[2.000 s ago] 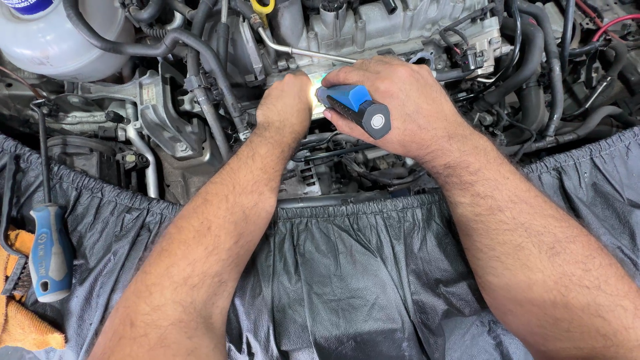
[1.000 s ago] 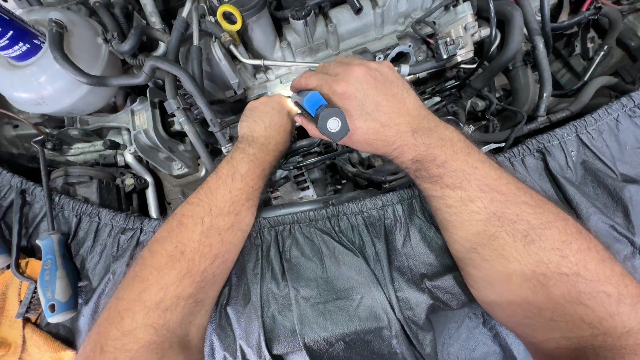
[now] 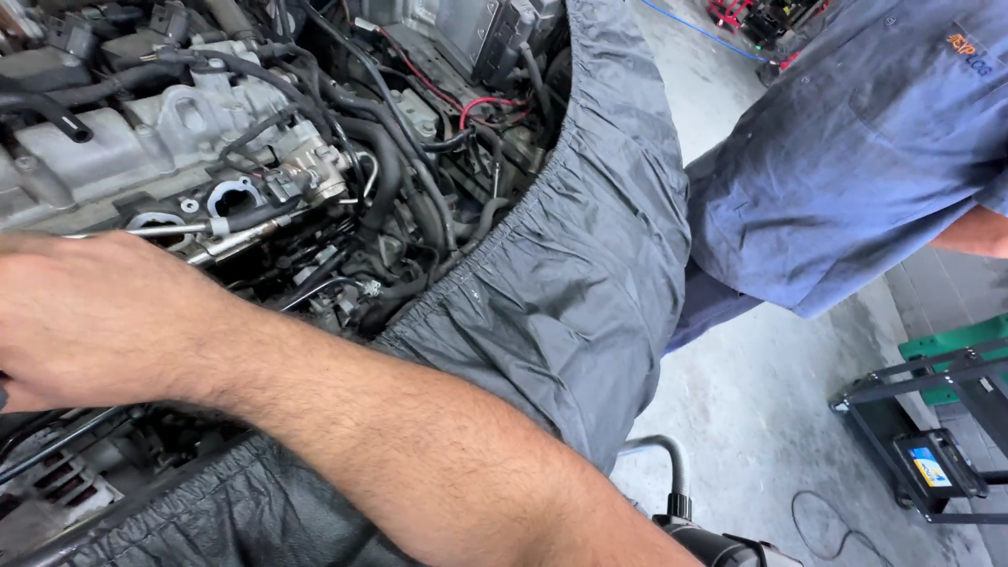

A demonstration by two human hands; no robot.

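My right hand (image 3: 87, 315) is at the left edge of the head view, over the front of the car engine, its fingers cut off by the frame. A small dark piece of something shows at its palm edge, too little to name, so its grip cannot be told. Just above the hand lie the engine's open intake ports (image 3: 234, 197) and a metal pipe (image 3: 161, 231). The grey engine cover casting (image 3: 94, 150) is farther up. My left hand is out of view.
A black fender cover (image 3: 543, 291) drapes the car's edge. Beyond it stands a person in blue workwear (image 3: 827, 157). A grey hose (image 3: 676, 465) rises at the bottom, and a dark metal cart (image 3: 882, 409) with a car battery (image 3: 937, 465) is at the right.
The view has swung far to the right. Earlier, both hands were together at the engine, the right one around a blue and black flashlight; now the left hand and flashlight are out of sight.
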